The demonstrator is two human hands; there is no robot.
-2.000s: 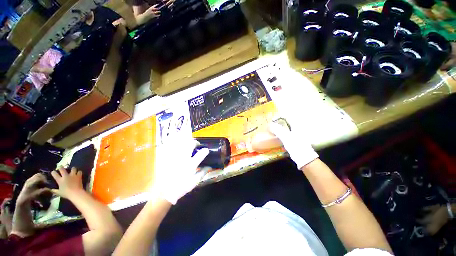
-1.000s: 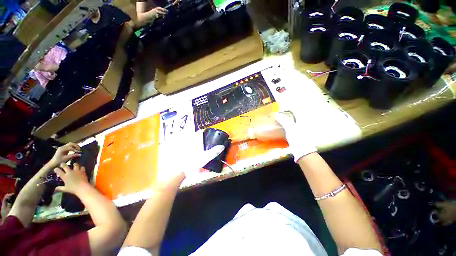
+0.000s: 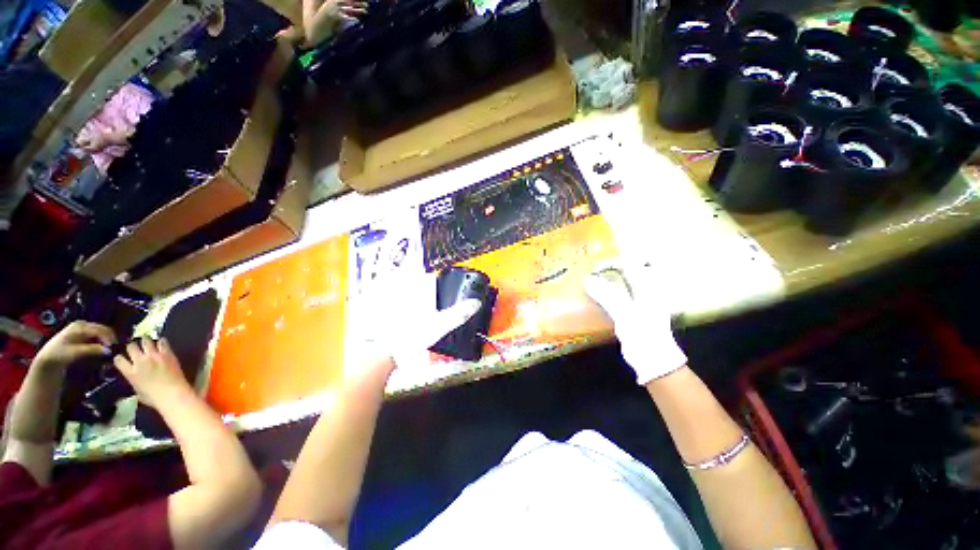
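Note:
My left hand [image 3: 417, 342], in a white glove, grips a black speaker housing [image 3: 466, 309] from its left side, low over the front of the printed mat [image 3: 516, 269]. The housing is tilted, and thin wires hang by its lower right. My right hand [image 3: 636, 320], also gloved, is right of the housing, curled round a pale translucent glue bottle [image 3: 574, 309]. The bottle is blurred and hard to tell from the mat. It points left toward the housing, and a gap seems to lie between them.
Several upright black housings [image 3: 765, 161] stand at the right. An open carton [image 3: 462, 134] is behind the mat, with stacked cartons [image 3: 204, 210] at the left. A red bin [image 3: 763, 430] is at the lower right. A neighbour's hands [image 3: 150, 371] work at the far left.
The housing has turned from lying sideways to a more upright tilt in my left hand. My right hand with the bottle has shifted slightly. The view has moved a little.

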